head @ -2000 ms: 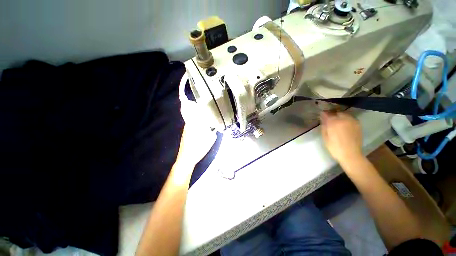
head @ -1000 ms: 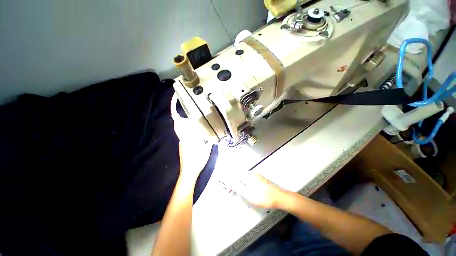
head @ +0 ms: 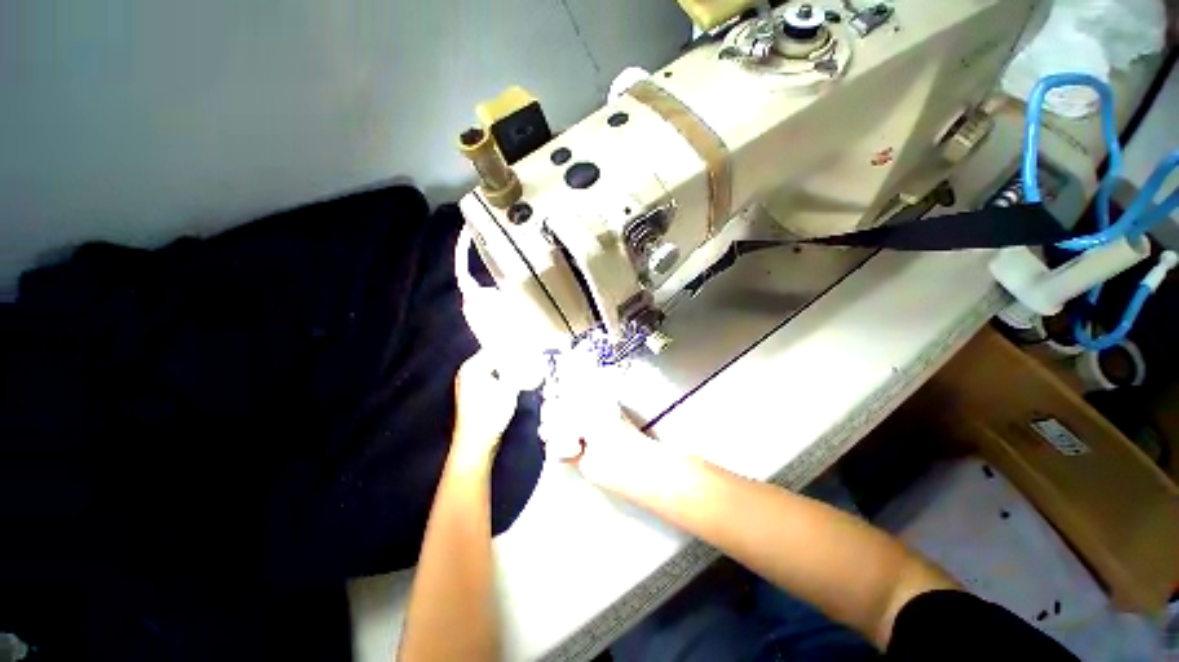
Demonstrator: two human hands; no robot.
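Observation:
Dark navy cloth (head: 246,401) lies heaped left of the sewing machine (head: 776,142), its edge running to the needle area (head: 608,347), which is lit white. My left hand (head: 488,395) is at the cloth's edge just left of the needle; its fingers are washed out by glare. My right hand (head: 608,446) is in front of the needle, close to my left hand; a small reddish spot shows at its fingers, but glare hides what it holds. A black tape (head: 957,230) runs from the right to the guide beside the machine head.
A blue hose (head: 1032,142) and a white holder (head: 1067,278) stand at the right end of the table. A cardboard box (head: 1034,440) is below at the right. The white table's front edge carries a printed scale (head: 828,446). A yellow box (head: 511,123) is behind the head.
My right hand has moved from beside the tape, leftwards to the front of the needle, then closer to my left hand. The camera view has shifted slightly.

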